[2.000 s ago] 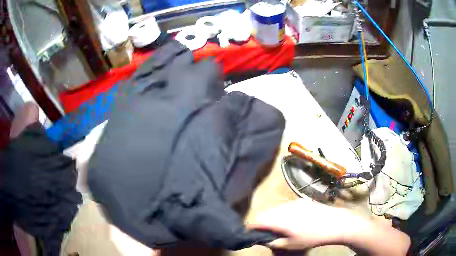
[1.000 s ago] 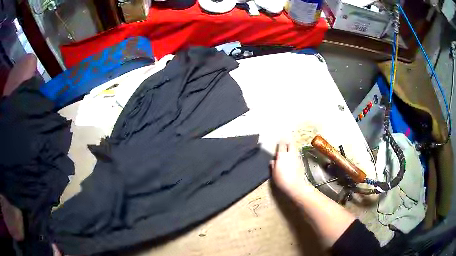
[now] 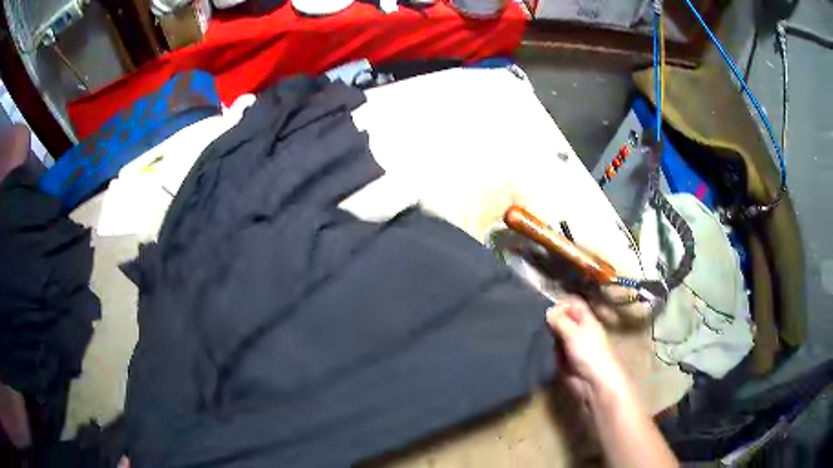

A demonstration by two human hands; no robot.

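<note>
A black garment piece (image 3: 365,320) lies spread and wrinkled across the pressing table (image 3: 448,114), its upper part reaching towards the far edge. My right hand (image 3: 585,343) grips its right edge between thumb and fingers. Only a small bit of skin at the bottom left edge (image 3: 123,462) may be my left hand; what it does cannot be told. The steam iron (image 3: 562,245), with an orange-brown wooden handle, stands just beyond my right hand, partly behind the cloth.
A black garment pile (image 3: 41,274) is at the left edge. A red cloth (image 3: 301,46) and blue patterned pad (image 3: 137,132) lie at the far side. A dark steam hose (image 3: 680,238), pale cloth (image 3: 703,292) and grey box (image 3: 616,164) are at right.
My right hand was open beside the garment and now grips its edge. That edge has been drawn out to the right, towards the iron. The view has shifted.
</note>
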